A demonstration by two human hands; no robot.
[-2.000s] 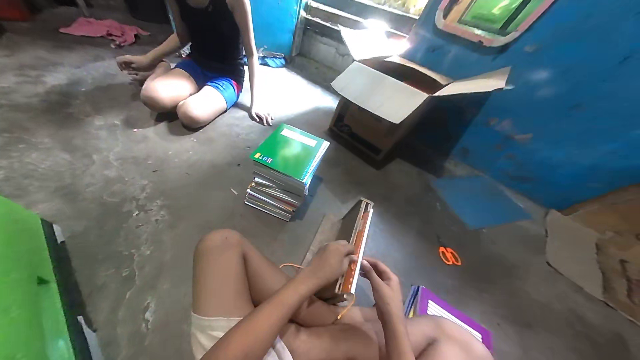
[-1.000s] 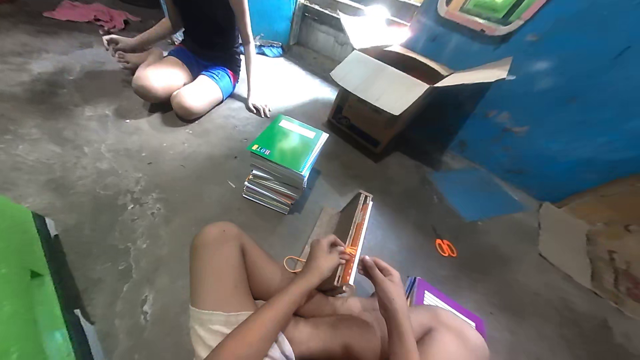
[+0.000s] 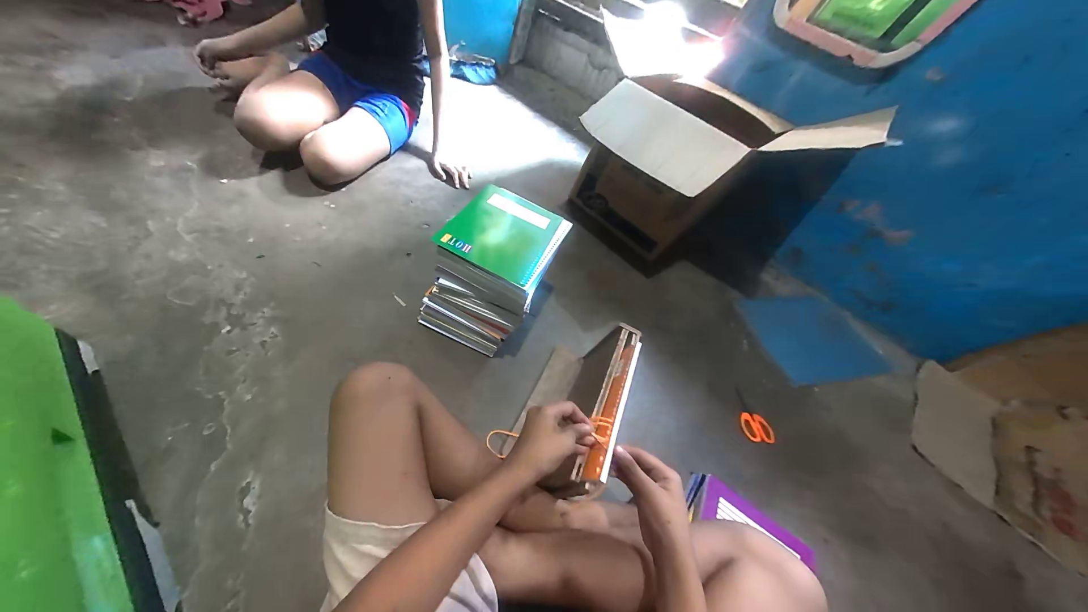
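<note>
A bundle of notebooks with cardboard stands on edge between my hands, its orange and white edges facing up. Orange string wraps around it, and a loop of the string hangs out to the left. My left hand pinches the string at the bundle's left side, fingers closed. My right hand is at the bundle's right side, thumb and fingertips close to its lower edge; whether it grips anything cannot be told. Orange-handled scissors lie on the floor to the right. A purple notebook lies by my right knee.
A stack of notebooks with a green cover on top stands ahead. Beyond it are an open cardboard box and another person seated on the floor. A blue sheet and flattened cardboard lie right; a green object is at left.
The string at the bundle's edge shows more plainly between my fingers than two seconds ago. My hands stay at the bundle.
</note>
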